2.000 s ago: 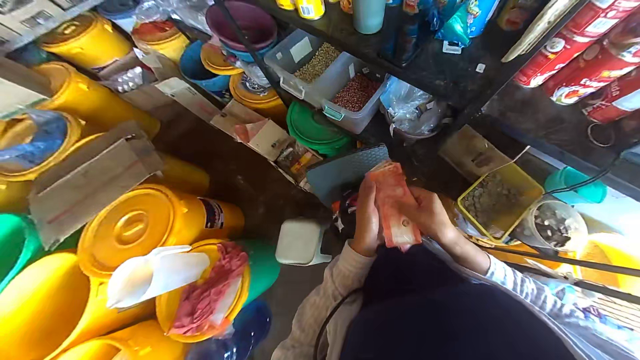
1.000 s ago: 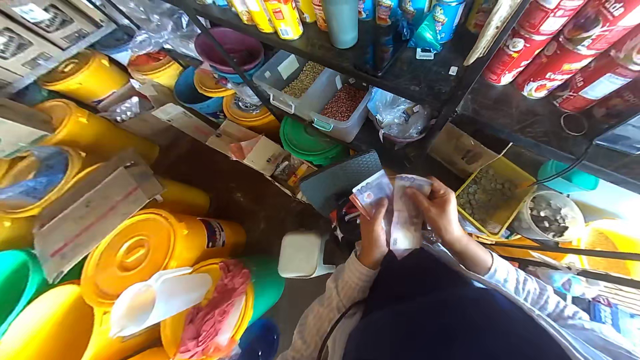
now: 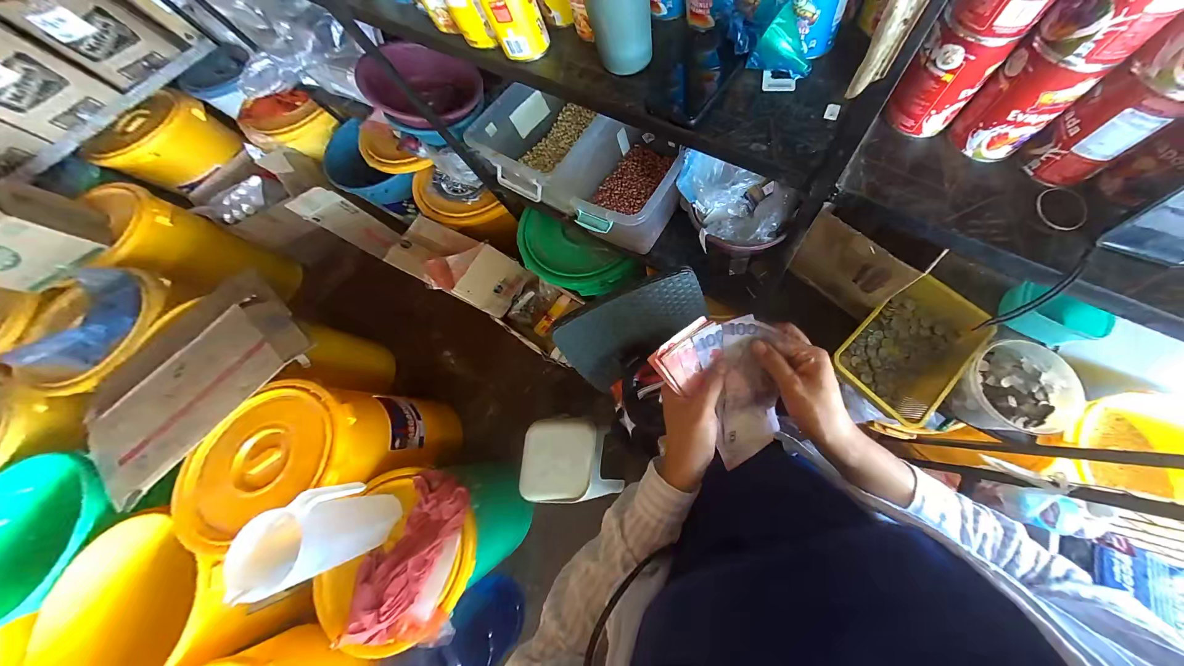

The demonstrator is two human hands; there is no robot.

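My left hand is closed on a fanned stack of banknotes, reddish ones with paler notes among them. My right hand pinches the upper edge of a pale banknote that hangs beside the stack, overlapping it. Both hands are in front of my dark-clothed lap. Just behind the notes is a grey textured case or folder, tilted, with a dark red and black item under it, partly hidden by my left hand.
A yellow basket of coins and a white tub of coins stand at right. A white-topped stool or scale is left of my arm. Yellow lidded buckets crowd the left. Shelves hold red cans and plastic bins of beans.
Two seconds ago my hands held a reddish bundle together; one second ago pale notes were spread apart between them. Now the hands' notes overlap, with reddish ones showing at left.
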